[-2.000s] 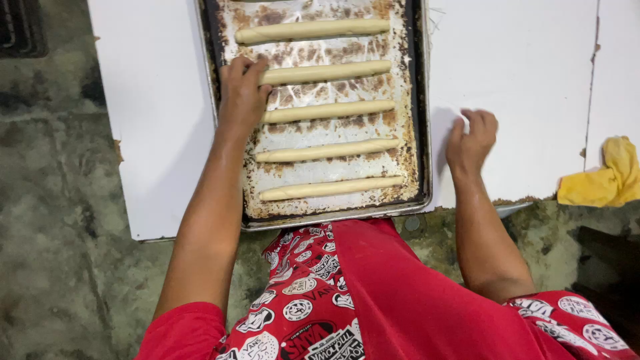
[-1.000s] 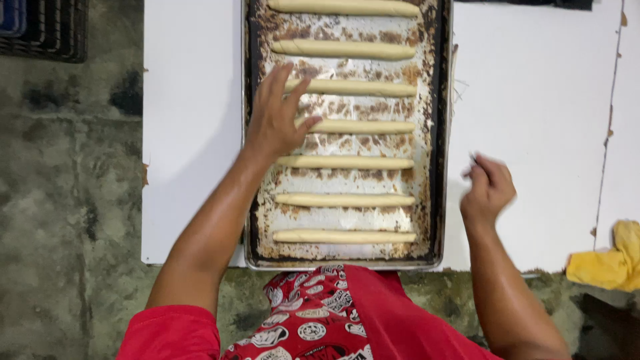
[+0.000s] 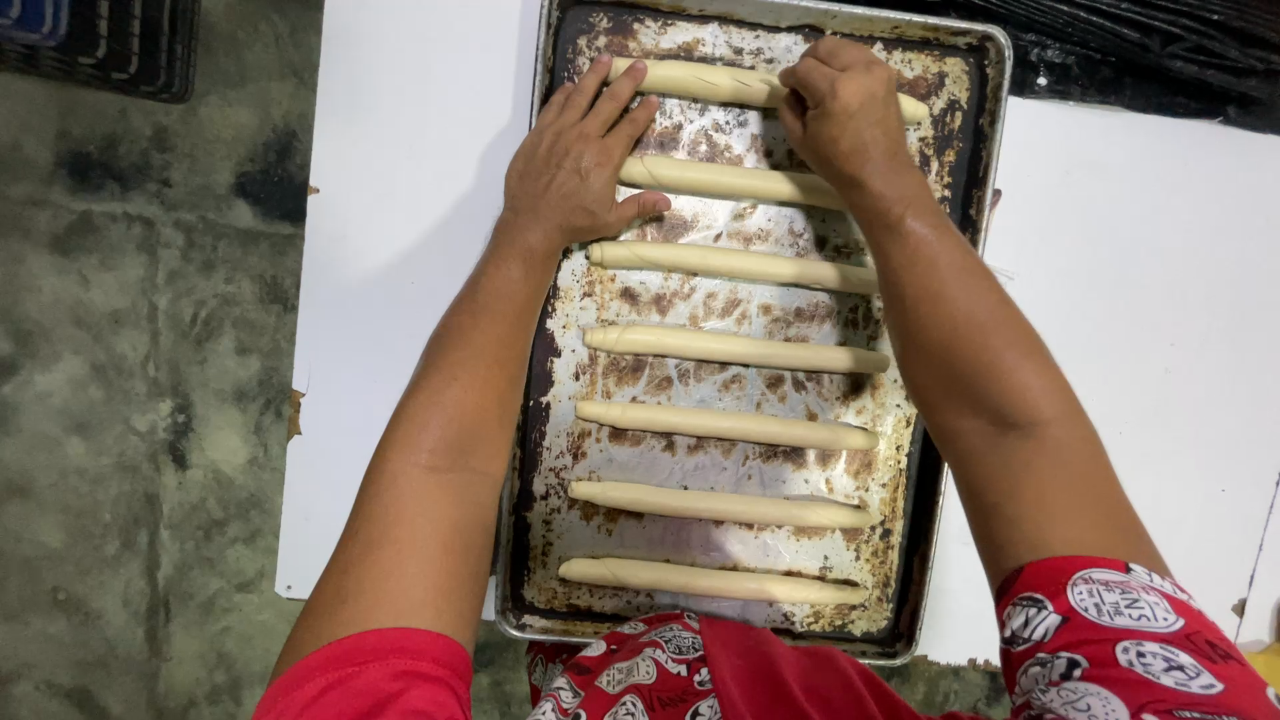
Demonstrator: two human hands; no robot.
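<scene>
A stained metal baking tray [image 3: 720, 385] holds several long dough sticks lying crosswise. My left hand [image 3: 588, 150] rests spread at the left end of the farthest dough stick [image 3: 700, 82], its fingertips touching it. Over that same stick, toward its right half, my right hand [image 3: 840, 110] is closed with fingers pinched together; whatever is between them is hidden. Short slanted cuts show on the dough between the two hands. The second dough stick [image 3: 730, 181] runs just below, partly covered by my right wrist. The nearest dough stick [image 3: 710, 580] lies by the tray's front rim.
The tray stands on a white tabletop [image 3: 1130, 300] with chipped edges. Black plastic sheeting [image 3: 1160, 60] lies at the back right. Dark crates [image 3: 130, 50] stand at the upper left above the concrete floor [image 3: 140, 400]. A bit of yellow cloth [image 3: 1262, 660] shows at the right edge.
My right hand has moved from beside the tray onto the farthest dough stick. My left hand has moved to that stick's left end. The view has shifted toward the tray's far end.
</scene>
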